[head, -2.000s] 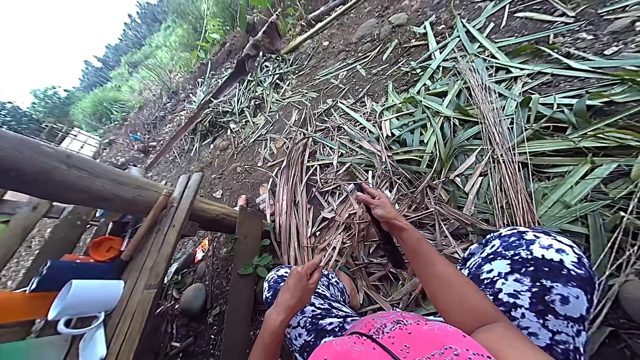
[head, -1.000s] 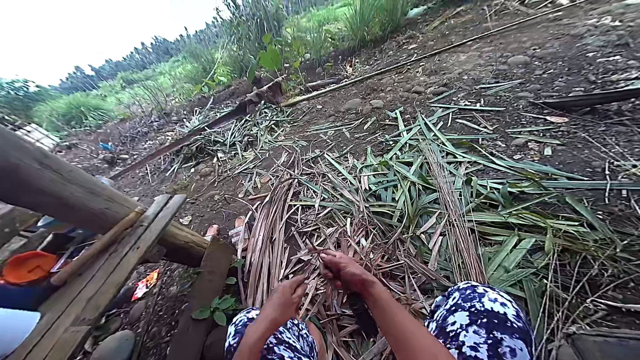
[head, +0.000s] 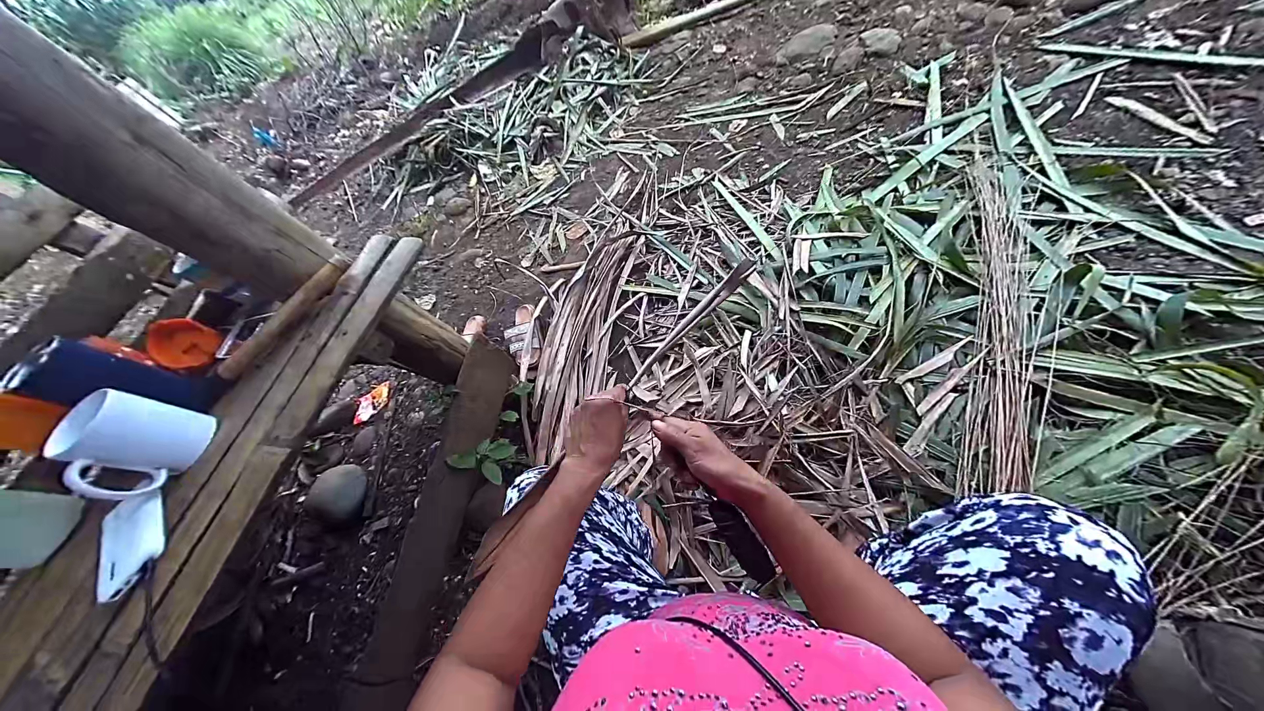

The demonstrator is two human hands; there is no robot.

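My left hand is closed on a dry brown leaf strip, whose long blade slants up and right and whose other part trails under my left forearm. My right hand is just right of it, fingertips pinching a thin part of the strip. A dark handle-like object, partly hidden by my right wrist, hangs below my palm; it looks like a knife. Beyond my hands lies a sheaf of dry brown leaves. To the right rests a bundle of thin brown ribs on green leaf strips.
At the left, a wooden bench holds a white mug, a white phone-like object and orange containers. A wooden pole slants above it. An upright board, a stone and dry scraps lie nearby.
Two seconds ago my hands were apart; now they are close together at the leaf strip. The view has shifted, showing more of the bench than one second ago.
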